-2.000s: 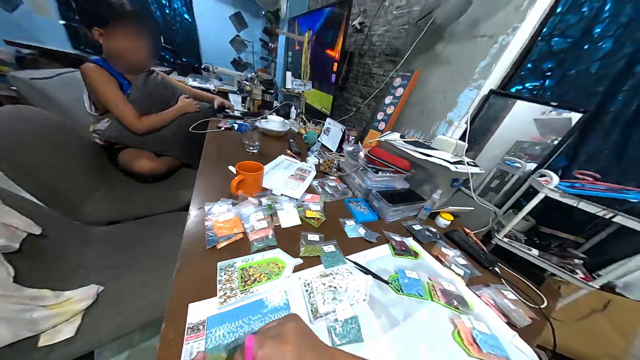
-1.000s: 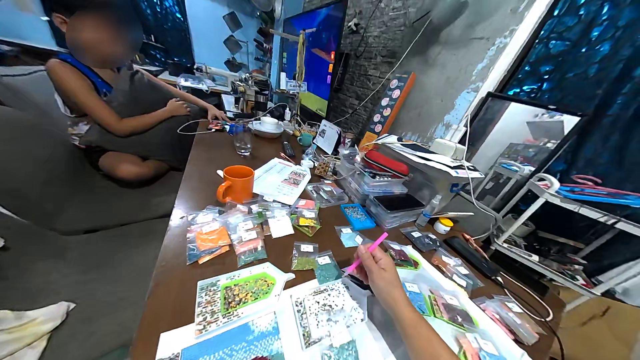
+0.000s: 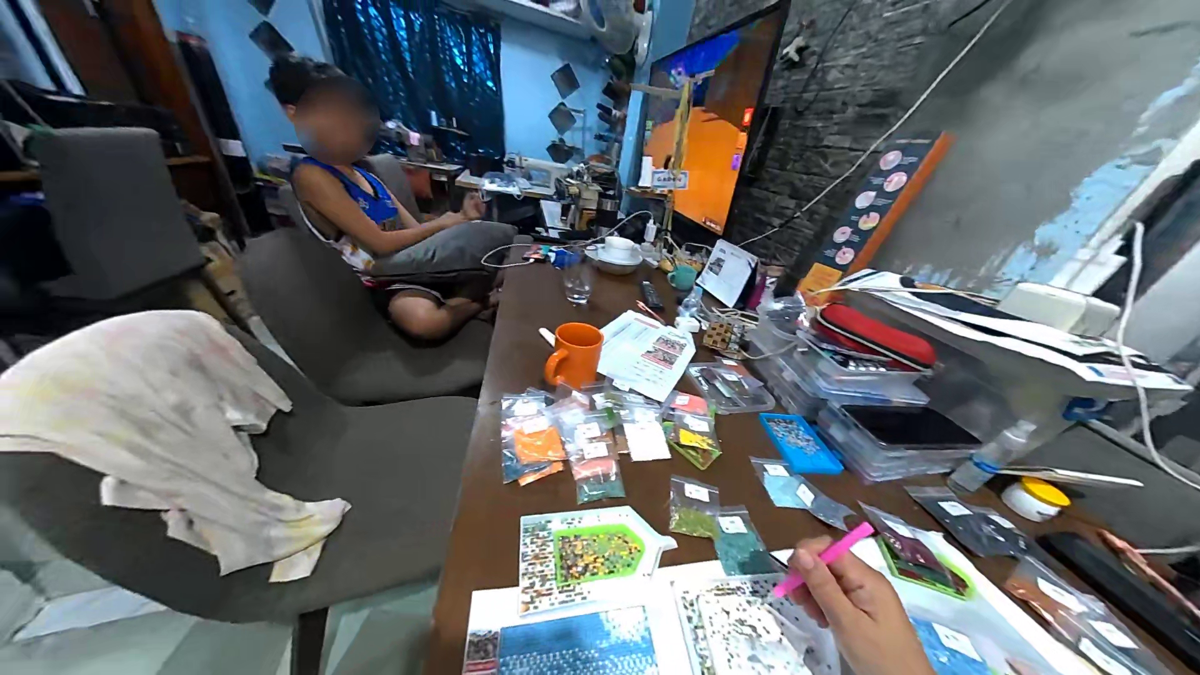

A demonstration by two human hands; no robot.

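My right hand [image 3: 848,600] holds a pink pen-like tool [image 3: 825,560], its lower tip over a white tray of small loose beads [image 3: 745,628]. Left of that tray lies a sheet with a blue picture [image 3: 581,647]. Above the sheet is a white tray with a green area of multicoloured beads [image 3: 597,553]. Small bags of green beads [image 3: 694,509] and teal beads [image 3: 741,544] rest just beyond my right hand. My left hand is out of view.
An orange mug [image 3: 574,354] stands beside printed papers [image 3: 647,352] and more bead bags [image 3: 591,450]. A blue tray [image 3: 800,443] lies near stacked plastic boxes [image 3: 891,450]. A person [image 3: 375,206] sits at the left beyond a chair with a cloth [image 3: 159,403].
The view has swung left. My right hand, low over the sheets two seconds ago, has since come up with the pink tool and now has it over the bead tray.
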